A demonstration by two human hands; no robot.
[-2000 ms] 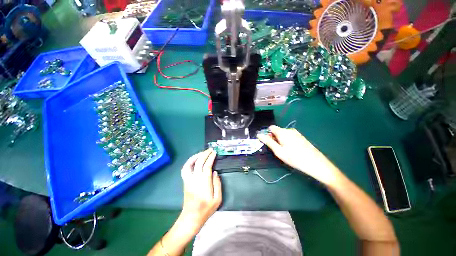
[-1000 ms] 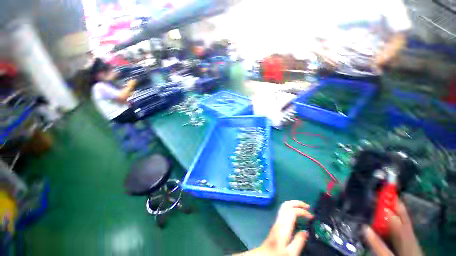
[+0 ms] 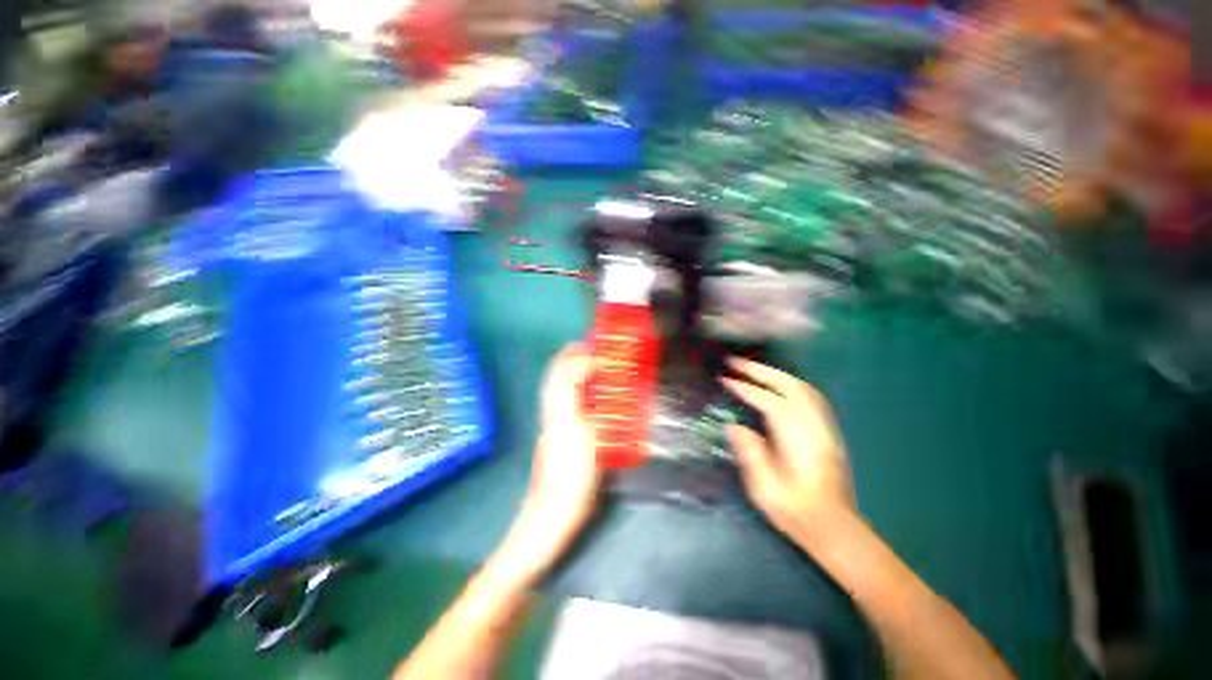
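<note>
The view is blurred. The toggle clamp's red handle (image 3: 622, 385) is lowered toward me over the black test fixture (image 3: 686, 299). My left hand (image 3: 566, 432) is against or close beside the handle's left side; the blur hides whether its fingers grip it. A green and silvery circuit board (image 3: 694, 432) shows in the fixture, partly hidden by the handle. My right hand (image 3: 794, 445) is at the fixture's right side, fingers apart, fingertips near the board's right end, holding nothing visible.
A blue tray (image 3: 286, 399) with rows of boards is at left. A white box (image 3: 415, 157) with red leads and smaller blue bins are behind. A green board pile (image 3: 851, 199) lies behind the fixture, an orange fan (image 3: 1037, 106) at back right, a smartphone (image 3: 1114, 558) at right.
The view has swung back from the left side to the fixture. The handle, upright at first, is lowered. My right hand has left it for the fixture's right side; my left hand is now beside it.
</note>
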